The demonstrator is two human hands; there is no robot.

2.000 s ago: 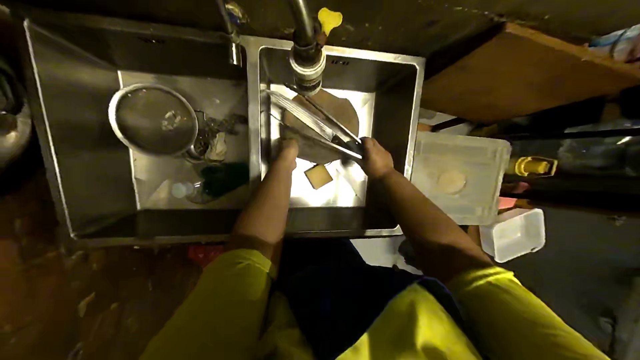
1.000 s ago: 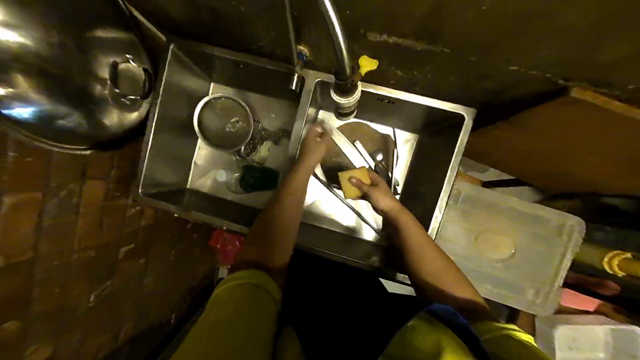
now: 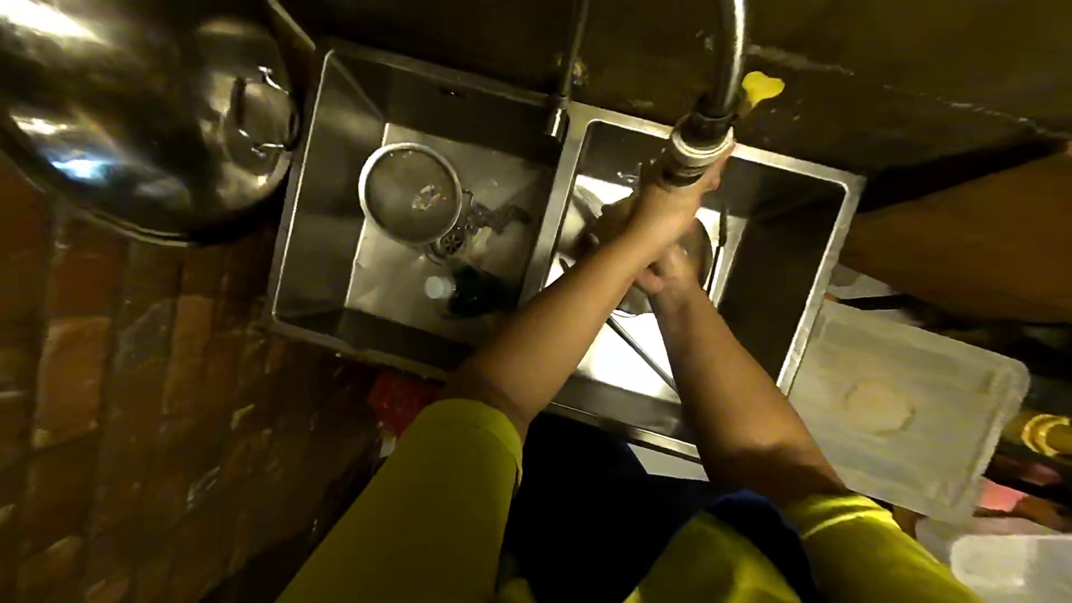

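My left hand (image 3: 682,197) reaches up under the faucet head (image 3: 699,146), which partly covers it; its fingers are mostly hidden. My right hand (image 3: 670,270) is just below, over the right sink basin (image 3: 770,251), its fingers partly behind my left wrist. What either hand holds cannot be made out. Beneath the hands lies a round brownish item (image 3: 695,247), largely covered. A thin metal utensil (image 3: 641,352) lies slanting in the basin, and another long item (image 3: 722,251) rests to the right of the hands. The yellow sponge is not clearly visible.
The left basin holds a round metal-rimmed strainer (image 3: 410,194), a drain (image 3: 450,243) and a dark green bottle (image 3: 473,291). A large metal lid (image 3: 151,117) is at upper left. A translucent plastic container (image 3: 904,410) stands right of the sink, below a wooden board (image 3: 963,234).
My left hand has moved up to the faucet. My right hand, with the yellow sponge in it one second ago, has moved up beside my left wrist. The view has shifted since two seconds ago.
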